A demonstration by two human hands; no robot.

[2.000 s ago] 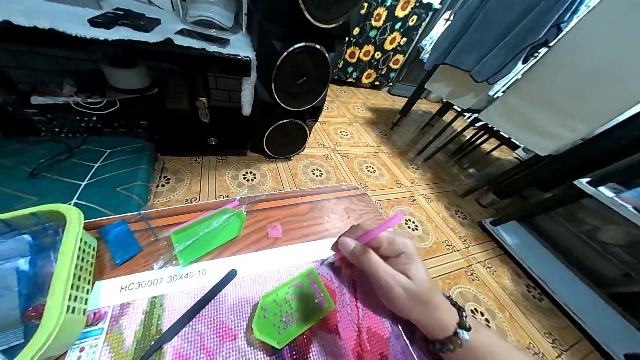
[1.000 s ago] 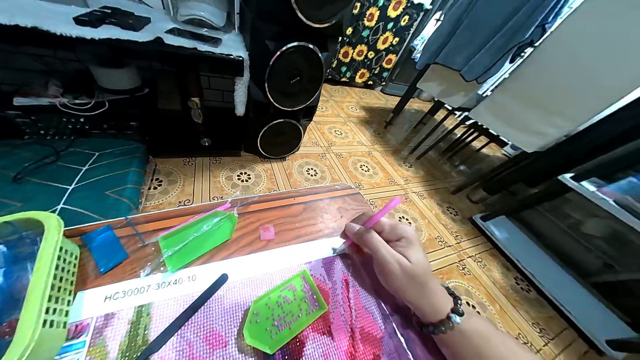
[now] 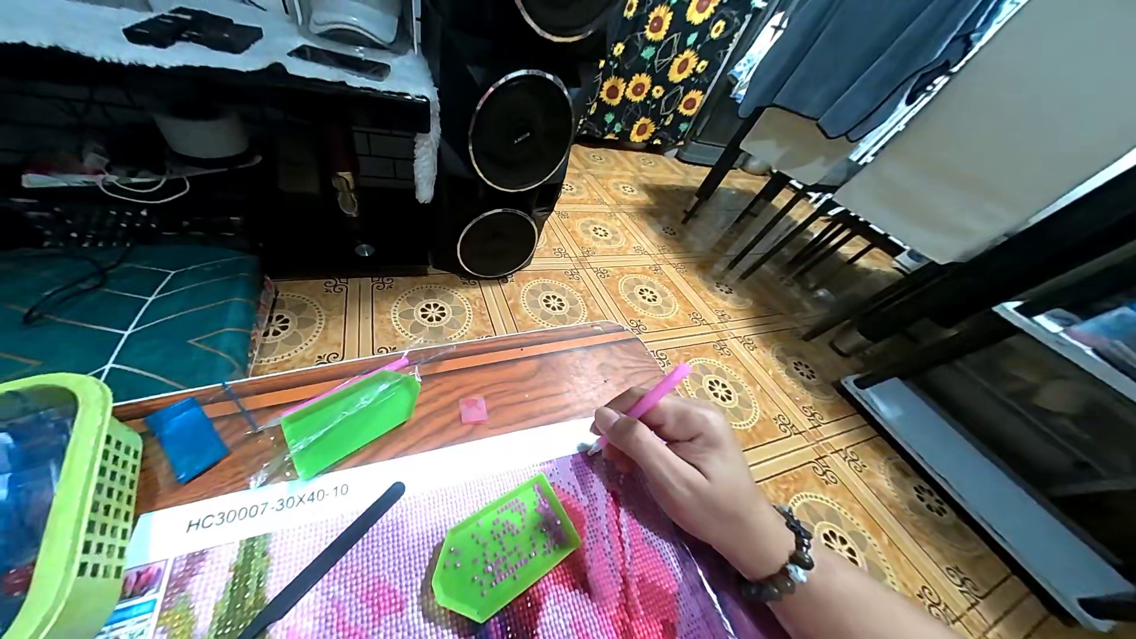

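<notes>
My right hand (image 3: 683, 461) holds a pink diamond-painting pen (image 3: 652, 395), its tip down at the top edge of the diamond-painting canvas (image 3: 355, 568). My left hand is out of the frame. On the canvas, left of my right hand, lies a green plastic tray (image 3: 506, 550) with small purplish-pink drills scattered in it. A dark, slim stick-like tool (image 3: 324, 559) rests diagonally to the left of the tray. Beyond the canvas, a second green tray (image 3: 351, 426) sits in clear wrap beside a thin pink stick. A small pink wax square (image 3: 473, 409) is on the wooden table.
A green plastic basket (image 3: 111, 497) stands at the left edge, near a blue packet (image 3: 186, 438) on the wooden tabletop (image 3: 541, 373). Past the table are a teal cushion (image 3: 124, 311), a black speaker (image 3: 497, 177), patterned floor tiles and chairs (image 3: 790, 151) at the right.
My right hand stays at the canvas's top edge with the pen throughout, its tip slightly shifted. The trays and the dark tool keep their places on the canvas and table.
</notes>
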